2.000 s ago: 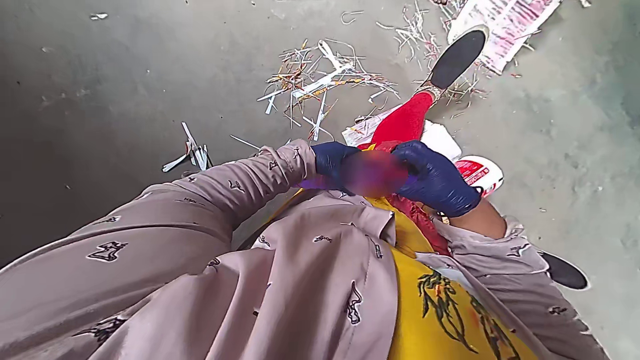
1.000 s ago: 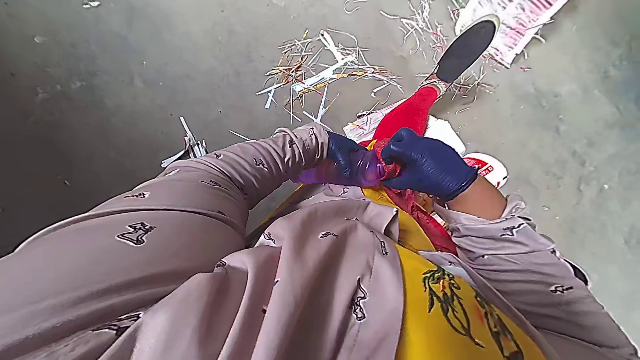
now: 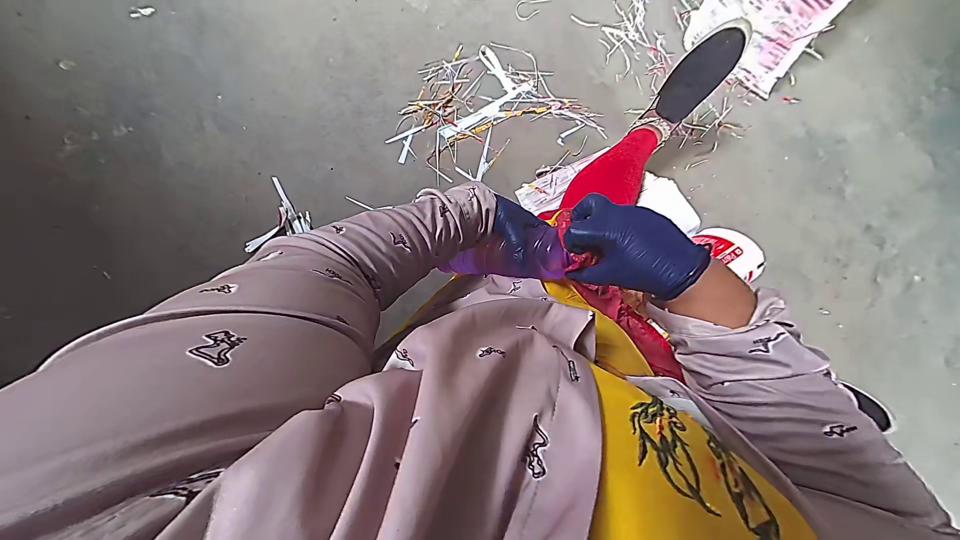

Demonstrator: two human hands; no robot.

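My left hand (image 3: pixel 517 229), in a dark blue rubber glove, is closed around a translucent purple object (image 3: pixel 484 259) that looks like plastic; its exact kind cannot be told. Against the right end of this object, my right hand (image 3: pixel 637 244), gloved in the same blue, pinches crumpled red material (image 3: pixel 581 262) between thumb and fingers. Both hands are close together above my lap. A longer piece of red cloth or netting (image 3: pixel 637 330) hangs below the right hand over yellow fabric. The left fingertips are partly hidden by the sleeve and the object.
Thin strips and scraps (image 3: pixel 480 112) lie scattered on the concrete floor (image 3: pixel 187 135). A bundle of white strips (image 3: pixel 285 221) is at the left. Near my right wrist stands a white and red container (image 3: pixel 731 251). A printed sheet (image 3: pixel 795 37) lies by my shoe (image 3: pixel 701 75).
Two seconds ago both hands were around a blurred reddish part. The right hand has since turned into a closed pinch at the purple object's end, which now shows more plainly.
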